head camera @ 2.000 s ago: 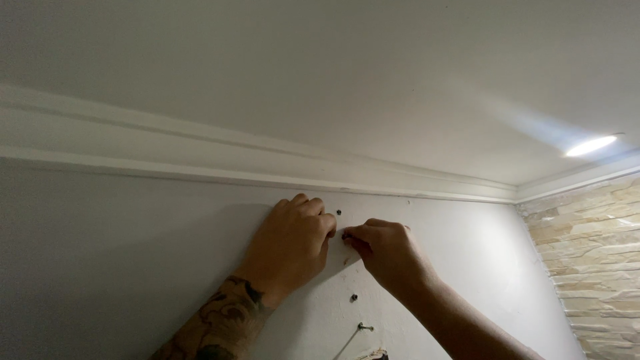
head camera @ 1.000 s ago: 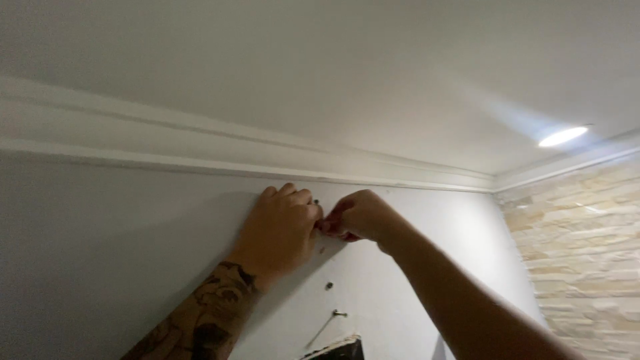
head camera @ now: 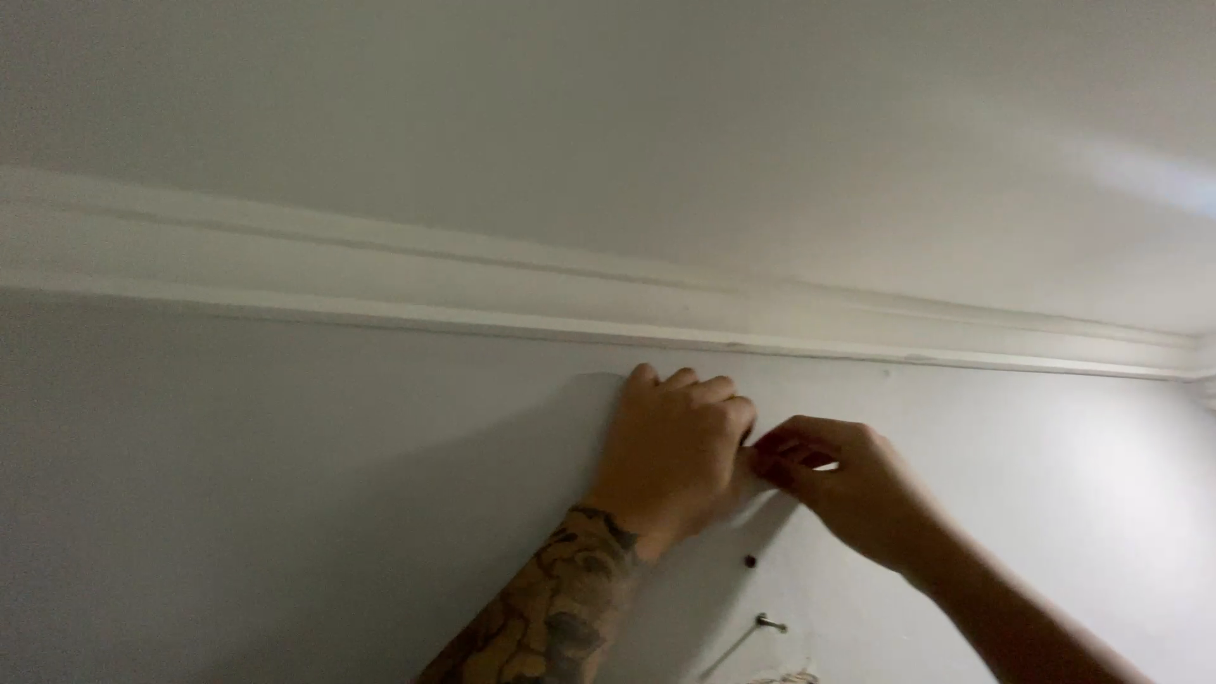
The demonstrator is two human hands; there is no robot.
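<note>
Against the pale painted wall (head camera: 399, 475), just under the crown molding, rests my left hand (head camera: 674, 446), its fingers curled; whether it holds anything is hidden. My right hand (head camera: 836, 475) is close beside it on the right, thumb and fingertips pinched together near the left hand's thumb side. Anything between those fingertips is too small or too hidden to make out. Below the hands is a dark hole or plug (head camera: 750, 561) in the wall. Lower down, a metal screw (head camera: 771, 623) sticks out of the wall.
White crown molding (head camera: 456, 313) runs along the top of the wall under the ceiling (head camera: 570, 114). Part of a ragged-edged opening or some frayed material (head camera: 793, 677) shows at the bottom edge. A small mark (head camera: 886, 373) is on the wall at the right.
The view has shifted, and the ceiling light and stone-look wall have left it. Both hands remain close together at the wall. The dark spot seen above them two seconds ago is no longer visible.
</note>
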